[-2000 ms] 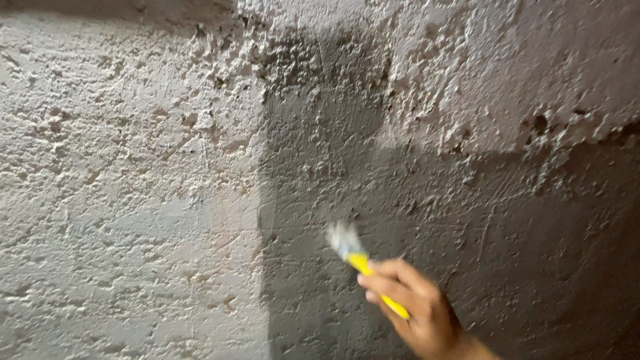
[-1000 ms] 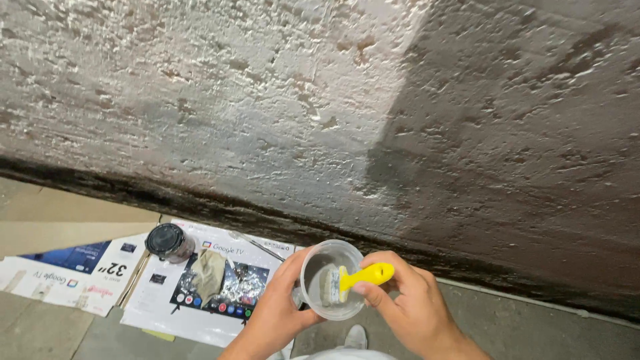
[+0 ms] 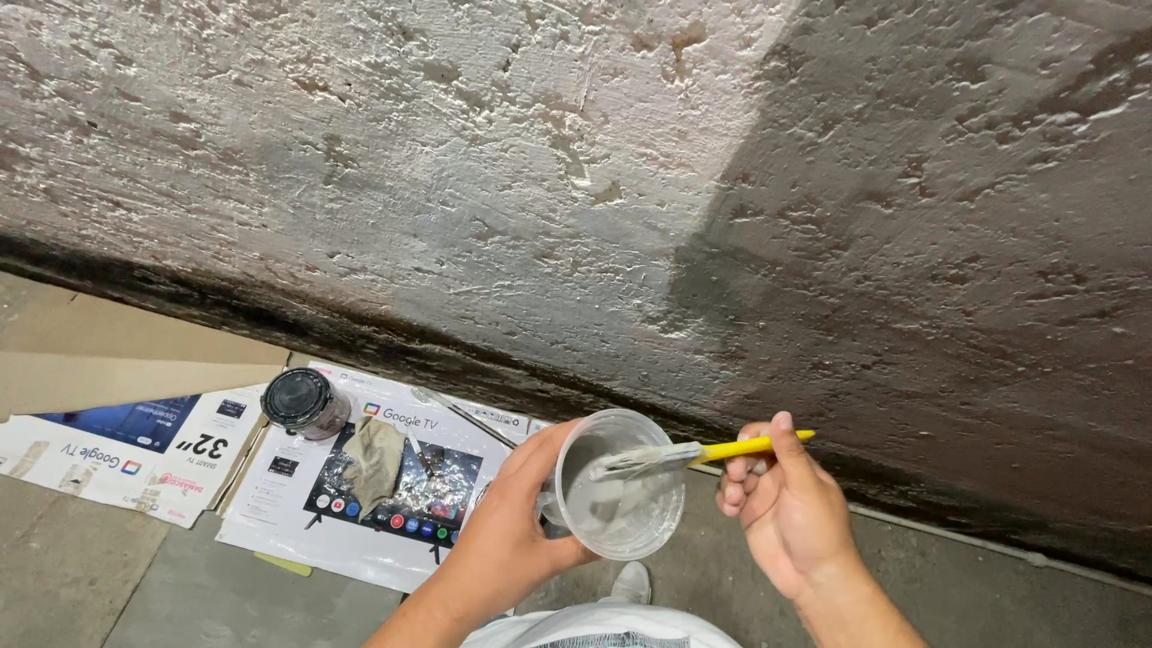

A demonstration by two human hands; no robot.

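Observation:
My left hand point(image 3: 526, 513) grips a clear plastic cup point(image 3: 621, 531) by its side, and some greyish-white liquid shows inside. My right hand point(image 3: 787, 504) holds the yellow handle of a paintbrush point(image 3: 751, 446) between thumb and fingers. The brush lies level across the cup's mouth, its pale, wet bristles over the inside of the cup; whether they touch the wall of the cup I cannot tell. Beyond both hands rises a rough plastered wall point(image 3: 504, 180), pale on the left and darker grey on the right.
Flattened printed cardboard point(image 3: 261, 531) covers part of the floor at the left. On it are a dark-lidded jar point(image 3: 306, 405), a crumpled grey cloth point(image 3: 374, 463) and a thin metal-looking tool point(image 3: 472, 418). My shoe point(image 3: 632, 580) shows below the cup. The wall's base is dark and rough.
Two seconds ago my right hand had the brush near the wall; the view has since tilted down. Since one second ago, the brush has turned from bristles down in the cup to lying across its mouth.

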